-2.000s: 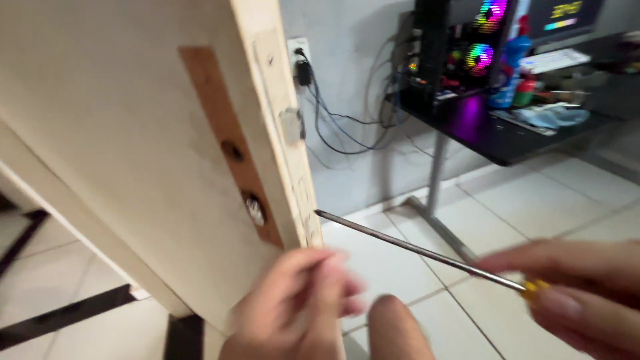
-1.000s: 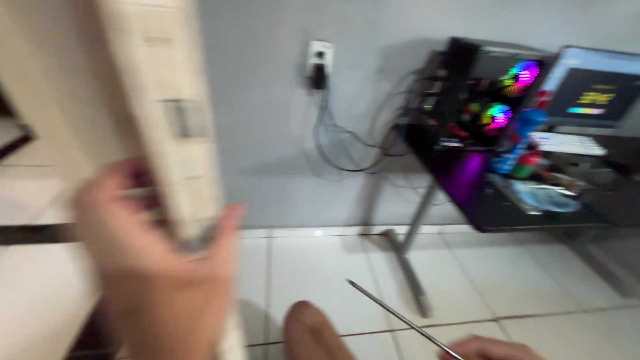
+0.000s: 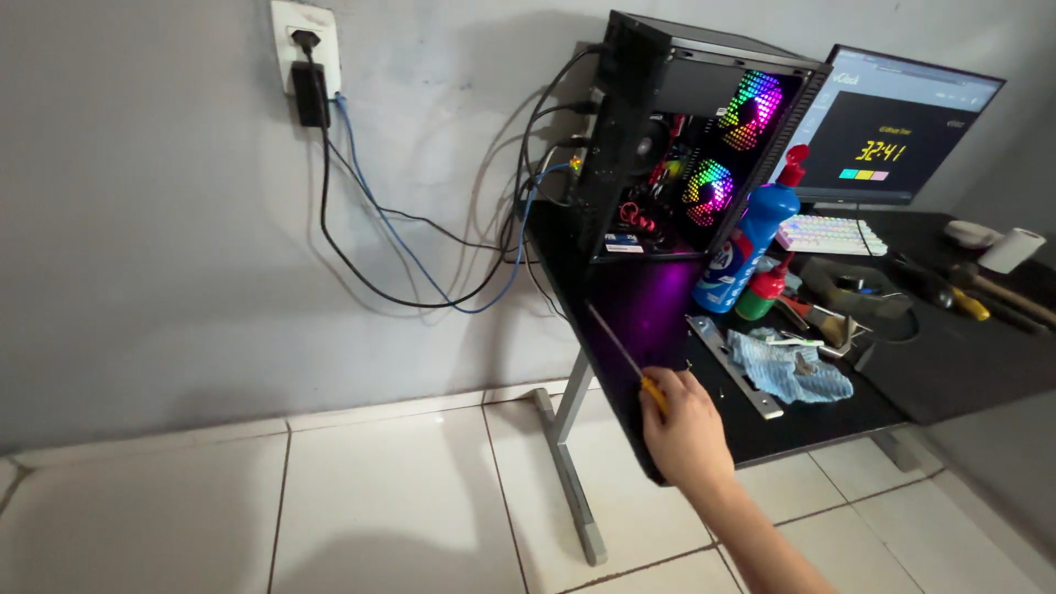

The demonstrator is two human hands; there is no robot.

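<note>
My right hand point(image 3: 683, 429) grips the yellow handle of a long screwdriver point(image 3: 615, 340) over the near left edge of the black desk point(image 3: 792, 437). The screwdriver's shaft points away toward the desk's left edge. To the right of the hand lie a metal faceplate strip point(image 3: 733, 367), a few small screws point(image 3: 721, 393) and a crumpled blue cloth point(image 3: 792, 371) with a small metal piece on it. My left hand is out of view.
A computer case point(image 3: 685, 140) with lit fans, a blue bottle point(image 3: 747, 247), a small green and red bottle point(image 3: 761, 293), a keyboard point(image 3: 832, 235), a monitor point(image 3: 899, 124) and tools stand or lie on the desk. Cables run from the wall outlet point(image 3: 305, 49) to the case.
The view has swung right, away from the door edge that my left hand held a second ago. My right hand has moved with the screwdriver to the desk.
</note>
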